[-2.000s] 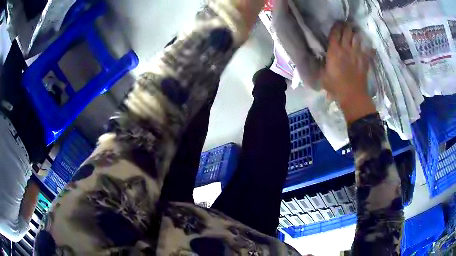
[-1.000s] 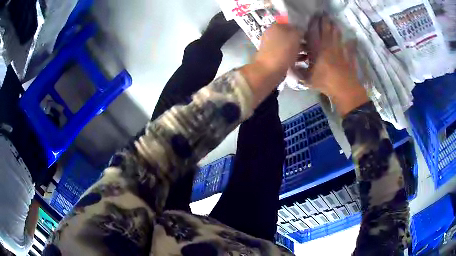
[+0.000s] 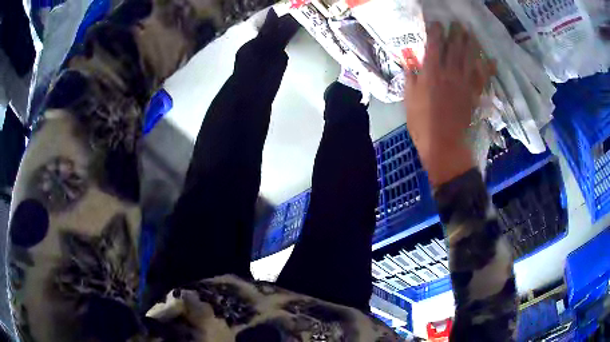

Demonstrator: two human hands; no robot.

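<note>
Printed newspaper sheets (image 3: pixel 394 30) with red and black print lie at the top, and crumpled grey-white sheets (image 3: pixel 528 100) hang in folds at the upper right. My right hand (image 3: pixel 445 100) lies over the sheets, back of the hand up, fingers stretched and slightly apart. Its palm side is hidden. My left sleeve crosses the upper left and leaves at the top edge; my left hand is out of the picture.
Blue lattice crates (image 3: pixel 402 175) stand behind my dark-trousered legs. A crate with dark contents (image 3: pixel 528 217) is beside my right forearm. Pale ribbed pieces (image 3: pixel 411 264) sit below. More blue crates (image 3: pixel 592 137) are at the right. A red object (image 3: pixel 439 328) shows at the bottom.
My left hand has left the sheets and gone out at the top. More printed sheet is exposed. My right hand has shifted slightly left, uncovering the dark-filled crate. My feet have moved.
</note>
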